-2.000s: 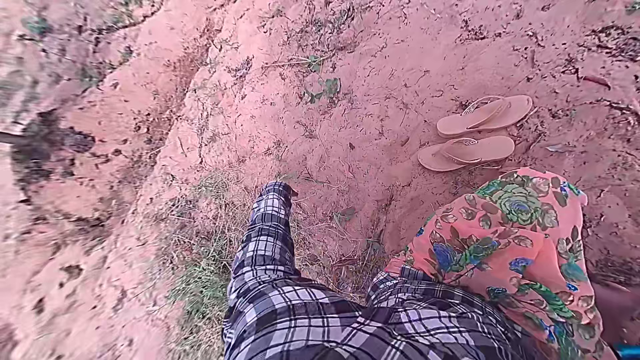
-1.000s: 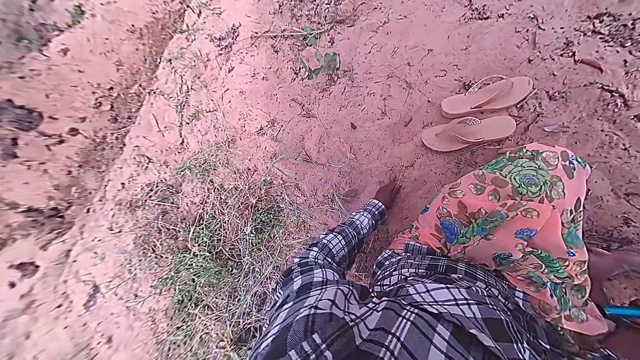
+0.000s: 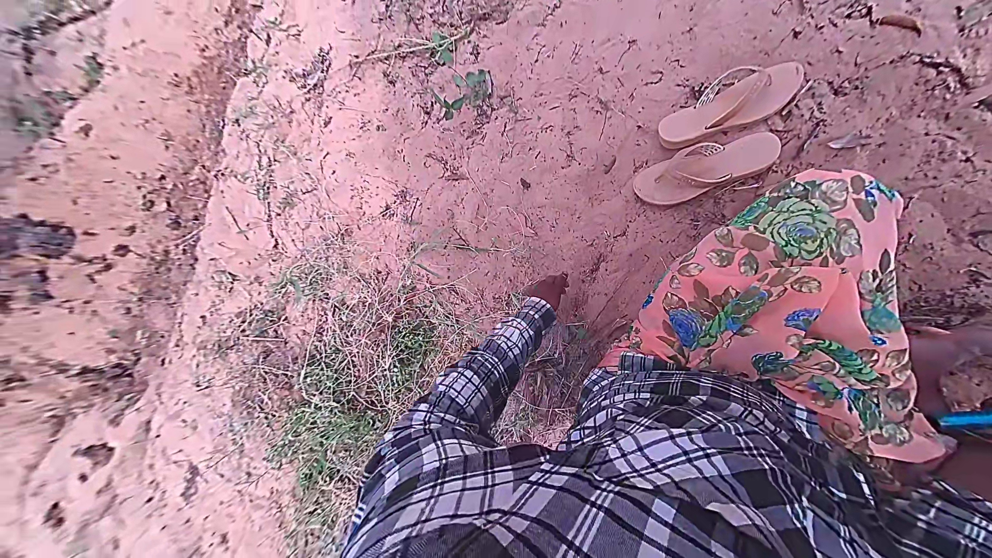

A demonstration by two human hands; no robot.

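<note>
My left hand (image 3: 550, 288), at the end of a plaid sleeve, hangs low over reddish soil beside dry grass (image 3: 372, 341). Its fingers look bent, but their grip is too small to make out. At the right edge, what seems to be my right hand (image 3: 967, 465) is cut off by the frame, close to a bright blue strip-like thing (image 3: 965, 420). Whether the hand holds it cannot be told. Orange floral cloth (image 3: 806, 310) covers my lap and knee, left of that hand.
A pair of tan thong sandals, one (image 3: 748, 101) above the other (image 3: 713, 167), lies on the soil beyond the cloth. A small green plant (image 3: 469, 89) grows at the upper middle. Uneven, rutted earth (image 3: 101, 310) runs along the left side.
My left arm, stretched forward over the soil two seconds ago, has swung right toward the cloth. The hand has stayed low near the ground since about one second ago.
</note>
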